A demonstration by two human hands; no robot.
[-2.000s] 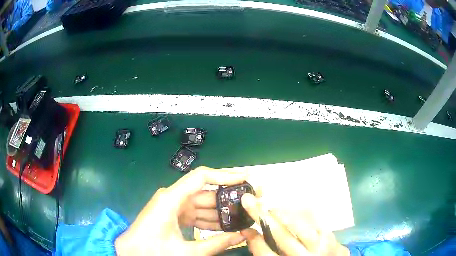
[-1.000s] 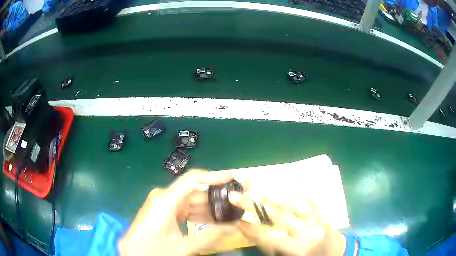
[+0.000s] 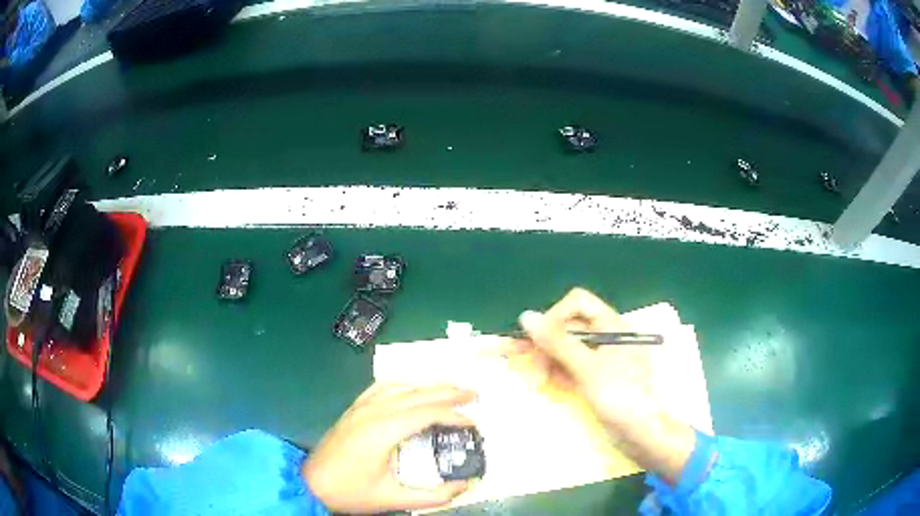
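Note:
My left hand (image 3: 378,443) holds a black watch housing (image 3: 459,453) by its edges, open side up, over the lower left of the white sheets. My right hand (image 3: 595,373) holds thin dark tweezers (image 3: 617,339) lying nearly level over the upper part of the white release-paper sheets (image 3: 525,443). The tweezer tips are hard to make out against the fingers. A small white piece (image 3: 459,330) sticks out at the top edge of the sheets, left of my right hand.
Several similar housings (image 3: 360,320) lie left of the sheets. A red tray (image 3: 89,378) with a boxy black device (image 3: 86,262) stands far left. Beyond the white strip (image 3: 404,206) more housings (image 3: 383,137) lie spaced out. A grey post (image 3: 880,181) stands right. Blue sleeves show at the far side.
My right hand has moved away from the housing, up and right over the sheets, with the tweezers. My left hand has lowered with the housing. The housings beyond the strip have shifted left.

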